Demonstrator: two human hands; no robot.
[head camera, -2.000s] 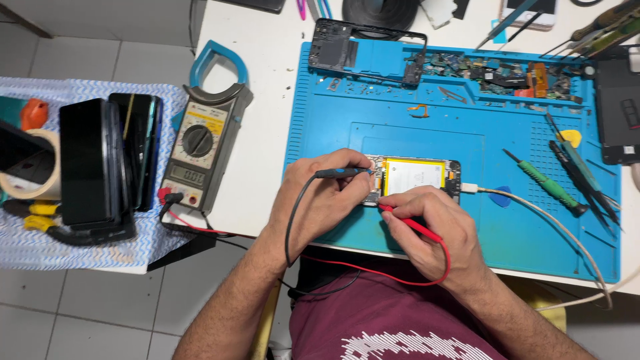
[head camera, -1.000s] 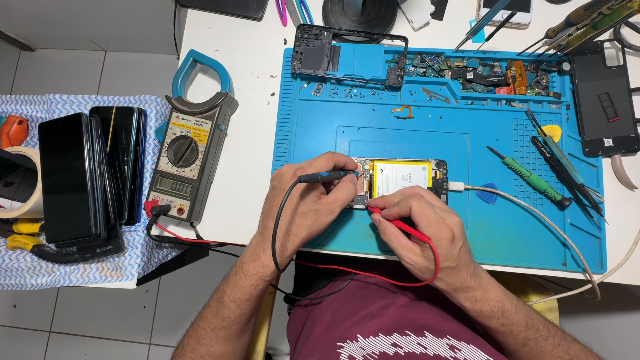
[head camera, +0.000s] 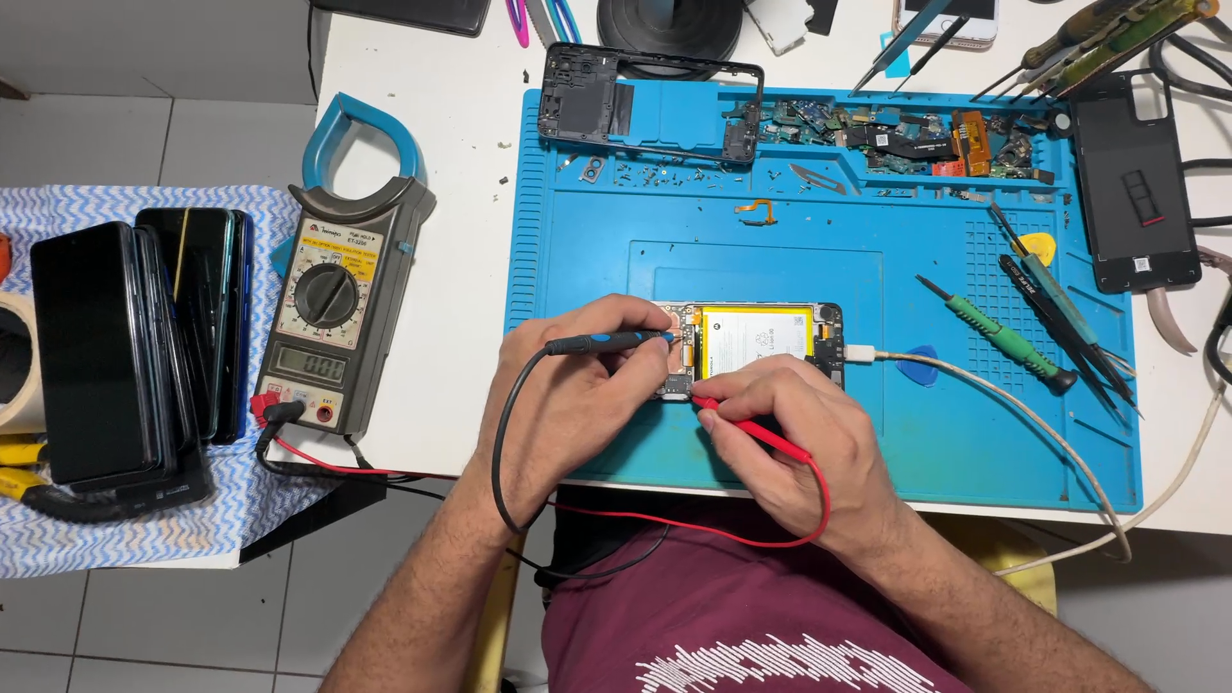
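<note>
An opened smartphone with its battery exposed lies on a blue silicone repair mat. My left hand holds a black multimeter probe, its tip over the phone's circuit board. In my right hand is a red probe, pointed at the board's lower edge; whether the tips touch metal I cannot tell. A white cable plug sits in the phone's right end. Both probe leads run to a clamp multimeter at the left, its display lit with digits.
Stacked phones lie on a patterned cloth at the left. Along the mat's top are a black phone frame and loose circuit boards. A green screwdriver, tweezers and a blue pick lie right of the phone.
The view has shifted slightly since the first frame. Both hands keep hold of their probes at the phone, with no plain change in grip.
</note>
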